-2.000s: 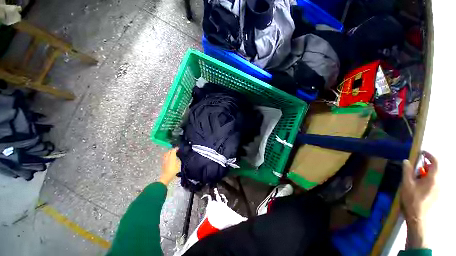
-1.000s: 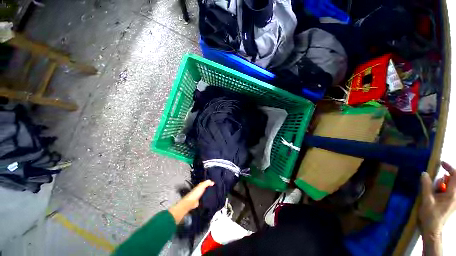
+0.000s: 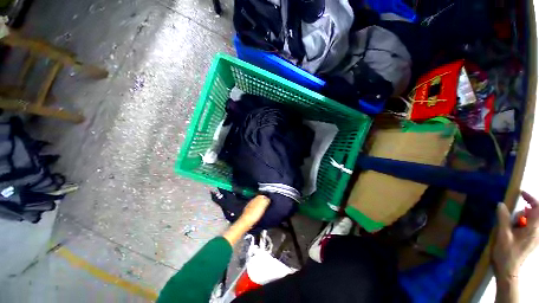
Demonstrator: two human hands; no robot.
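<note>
A dark strip bundle (image 3: 267,139) lies in the green basket (image 3: 198,118), its tied end over the near rim. A pale tie band (image 3: 280,190) goes round its neck. My left hand (image 3: 256,212) is at the bundle just below the band, its fingers closed against the dark cloth and fingertips partly hidden. Some loose strip ends stick out left of the hand, outside the rim. My right hand (image 3: 513,239) is at the table edge by the right rim, with a small orange-red tool (image 3: 522,220) in its fingers, mostly hidden.
Blue crates (image 3: 278,69) with grey and black pieces (image 3: 331,38) stand behind the basket. Cardboard (image 3: 402,171), a dark blue bar (image 3: 434,171) and a red packet (image 3: 437,92) lie right. A wooden frame (image 3: 50,77) and grey pieces (image 3: 23,177) are left. My shoe (image 3: 331,237) is near the basket.
My left hand has moved from beside the bundle to its neck below the band. The hanging strip ends are raised towards the basket rim. My right hand stays at the table edge with the tool.
</note>
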